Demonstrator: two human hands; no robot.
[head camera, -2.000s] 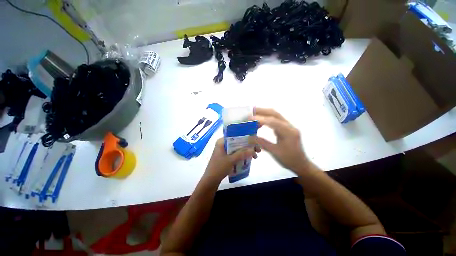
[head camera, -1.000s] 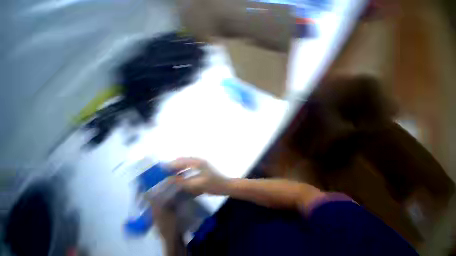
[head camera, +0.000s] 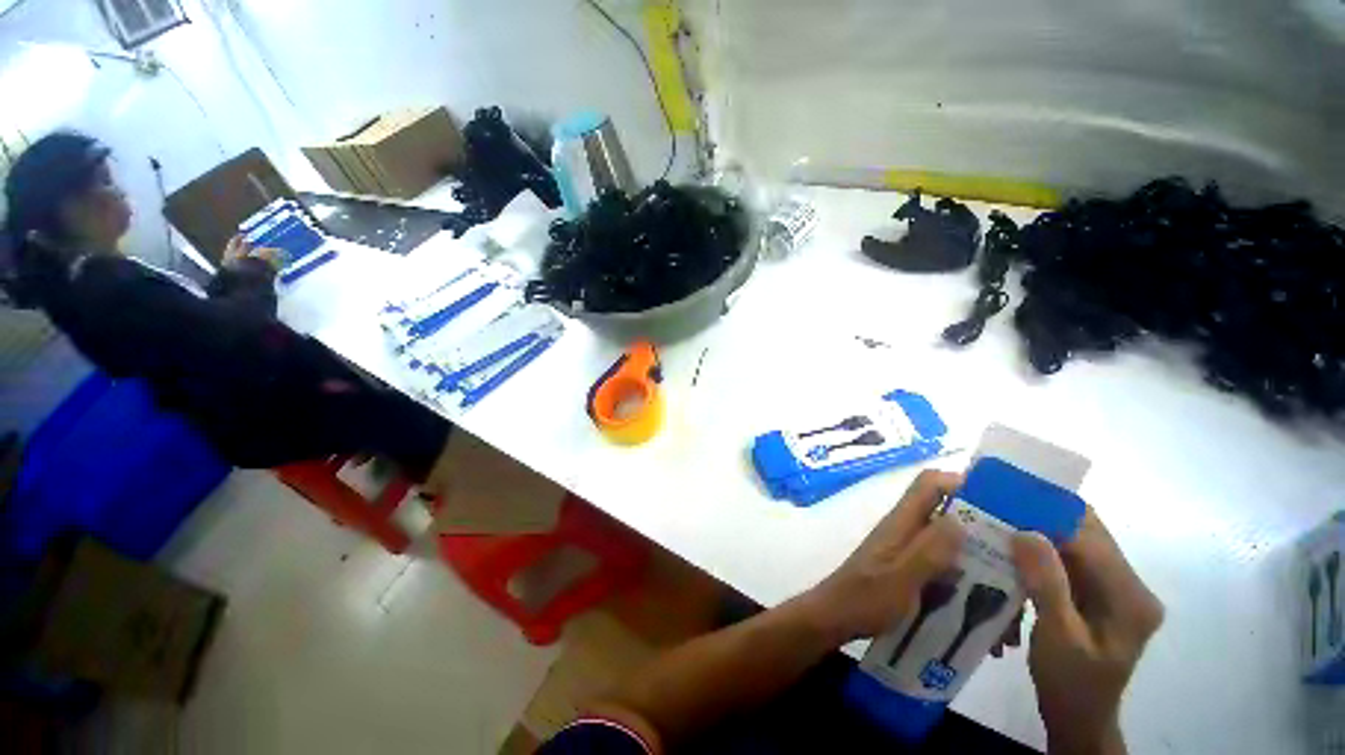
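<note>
A blue-and-white retail box (head camera: 966, 583) with a cable picture is held upright and tilted between my hands at the table's front edge. Its pale top flap stands open. My left hand (head camera: 885, 561) grips its left side. My right hand (head camera: 1089, 627) grips its right side with the thumb on the front. A small stack of retail boxes (head camera: 848, 443) lies flat on the table just beyond my left hand. The large black cable pile (head camera: 1180, 288) lies at the back right.
A grey tub (head camera: 671, 320) of black cables, an orange tape dispenser (head camera: 627, 398) and blue-white strips (head camera: 480, 347) stand left. A seated person (head camera: 192, 347) handles boxes at the far left. Red stools (head camera: 539, 568) are below the table. Another retail box (head camera: 1323, 597) is cut off at right.
The view has swung right, then left, so the seated person now shows and the brown carton is out of view. Both hands still hold the box, now turned with its picture side visible.
</note>
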